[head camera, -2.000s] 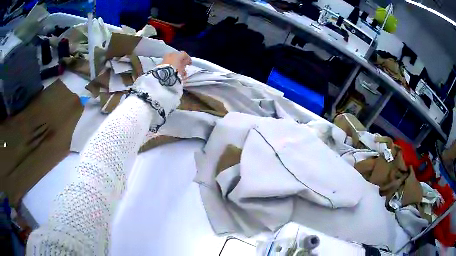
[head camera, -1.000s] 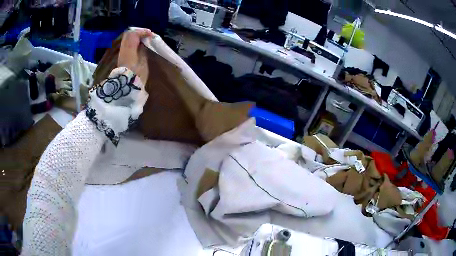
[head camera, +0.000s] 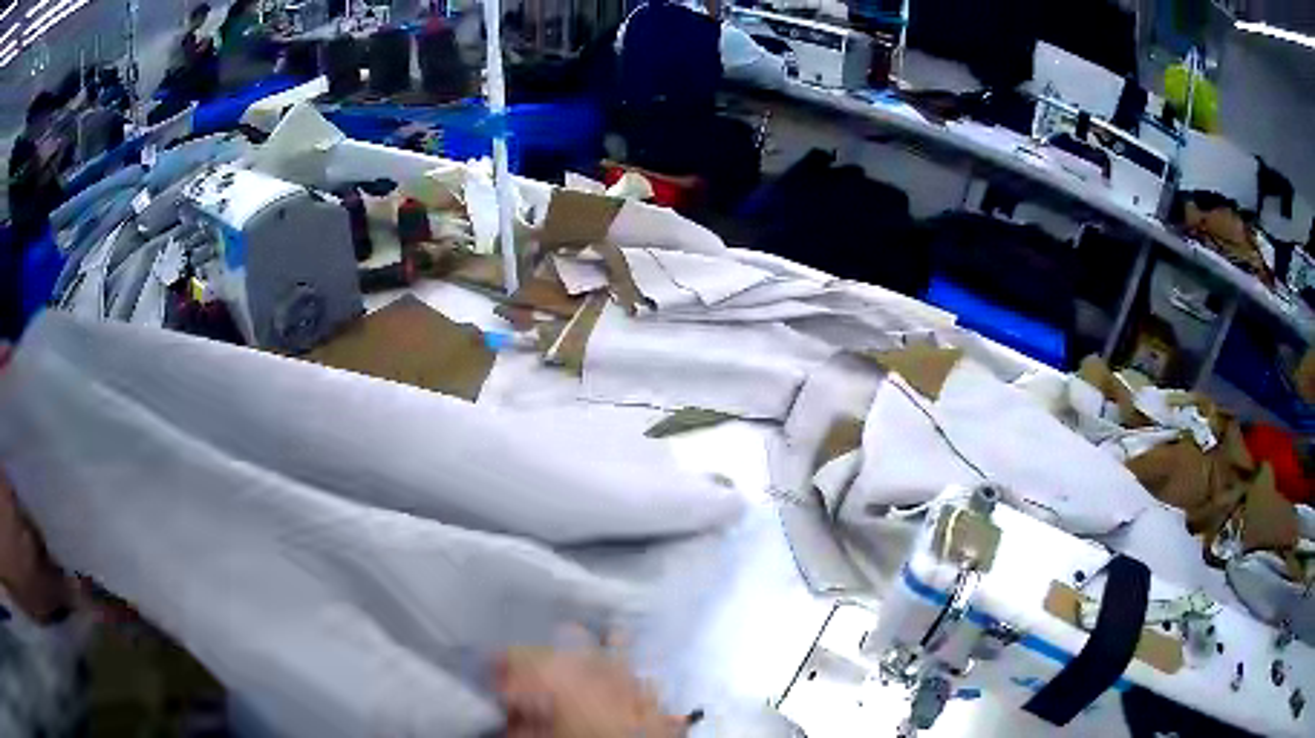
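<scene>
A large pale grey-white garment panel (head camera: 346, 490) stretches in folds from the left edge to the middle, raised in front of the white table. My left hand (head camera: 20, 555) is at the left edge, cut off and dark, gripping the panel's left end. My right hand (head camera: 584, 695) is at the bottom centre, blurred and partly cut off, holding the panel's lower edge; its fingertips are unclear. The sewing machine head (head camera: 937, 584), white with a blue stripe, stands right of my hands, with its needle area near the plate (head camera: 829, 656). The panel is left of the needle area.
Pale and brown cut pieces (head camera: 692, 361) lie along the table's far side. A grey machine unit (head camera: 274, 260) and thin white pole (head camera: 501, 159) stand at the back left. A black strap (head camera: 1103, 634) crosses the machine arm. A person (head camera: 671, 72) is beyond the table.
The hand reaching to the far pile has come back, and a large panel has come from there to the near left. My right hand now shows. The view has turned left, showing more machine.
</scene>
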